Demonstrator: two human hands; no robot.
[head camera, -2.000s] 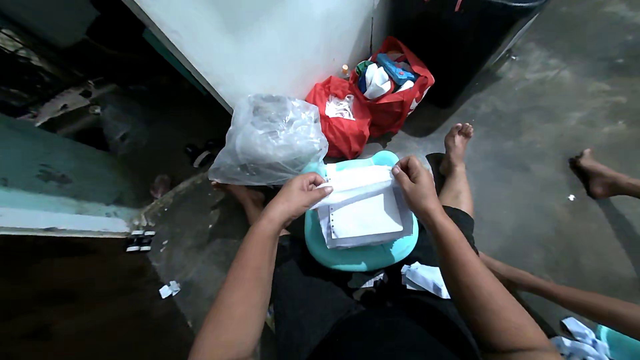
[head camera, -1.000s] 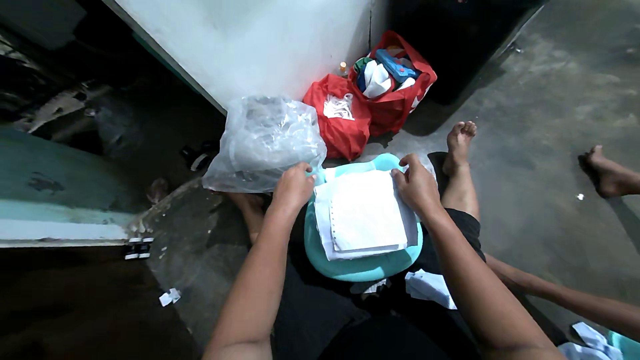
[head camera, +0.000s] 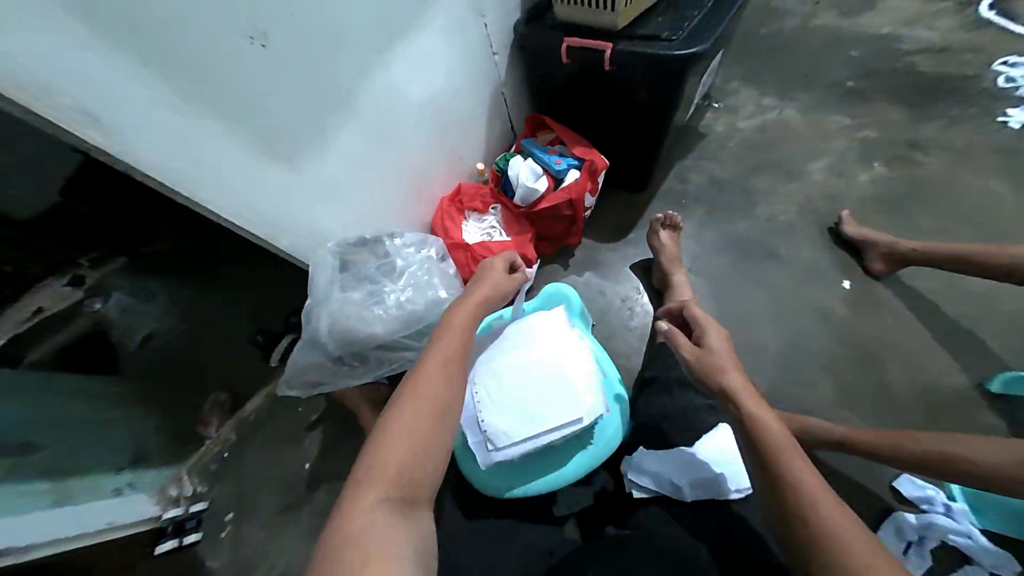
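Observation:
A stack of white sheets (head camera: 536, 380), with small holes along its left edge, lies on a turquoise plastic stool (head camera: 544, 476) between my legs. Beyond the stool's far left edge, my left hand (head camera: 500, 280) pinches a narrow white strip (head camera: 524, 292) that hangs toward the stack. My right hand (head camera: 696, 340) is raised to the right of the stool, fingers curled and thumb apart, with nothing visible in it. A crumpled white sheet (head camera: 688, 468) rests on my dark clothing at the lower right.
A clear plastic bag (head camera: 376, 296) stands left of the stool. Ahead are a red bag with white strips (head camera: 484, 228), a filled red bag (head camera: 564, 204) and a black lidded bin (head camera: 612, 104) by the wall. Another person's foot (head camera: 872, 244) and arm or leg (head camera: 904, 452) show at the right.
My left hand has moved forward, away from the stack, with a strip in it. My right hand has left the sheets and moved right. The view has shifted.

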